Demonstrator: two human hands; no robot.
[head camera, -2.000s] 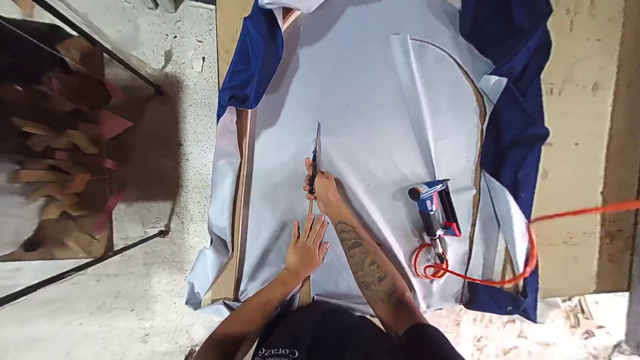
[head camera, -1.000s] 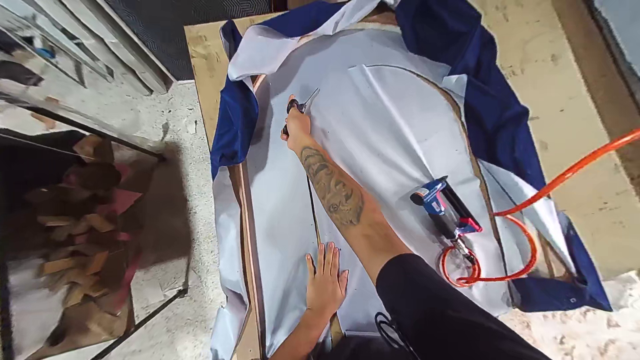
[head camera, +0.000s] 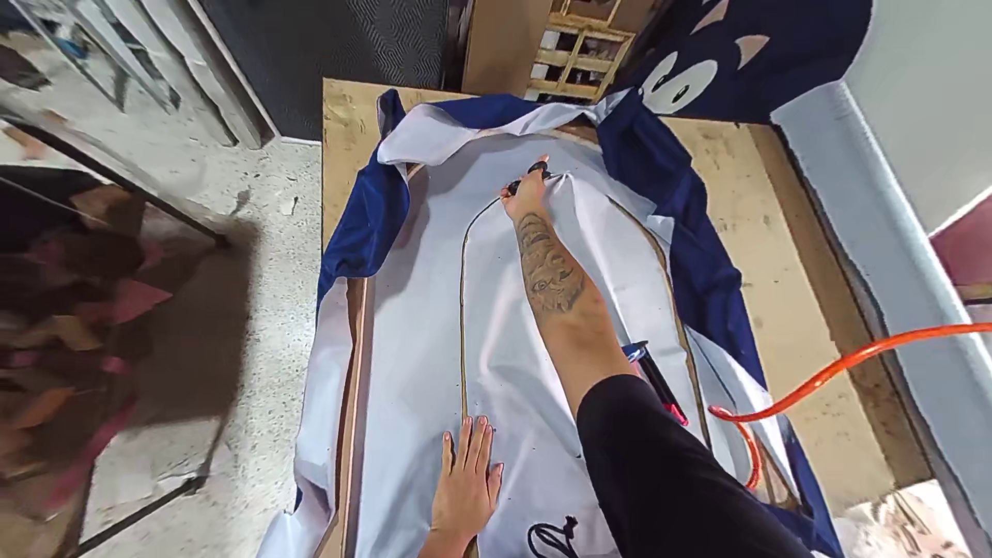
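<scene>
My right hand (head camera: 528, 188), on the tattooed arm, grips black-handled scissors (head camera: 536, 166) near the top of the light grey fabric (head camera: 411, 333); their blades are mostly hidden at the cloth. A long curved cut runs from there down the fabric to my left hand (head camera: 466, 480), which lies flat on the cloth with its fingers spread a little. Dark blue fabric (head camera: 701, 256) is bunched around the edges. A pneumatic staple gun (head camera: 659, 384) rests on the right side of the cloth, partly behind my right forearm.
An orange air hose (head camera: 852, 360) crosses from the right edge to near the staple gun. Beneath the fabric is a wooden board (head camera: 775, 256). Scraps (head camera: 62, 333) lie at the left, beside a dark metal bar (head camera: 116, 182). A black cord (head camera: 552, 540) hangs at the bottom.
My right hand has moved up and then rightward over the fabric with the scissors, and the cut now curves at its top. My left hand stays flat low on the cloth. The view has shifted.
</scene>
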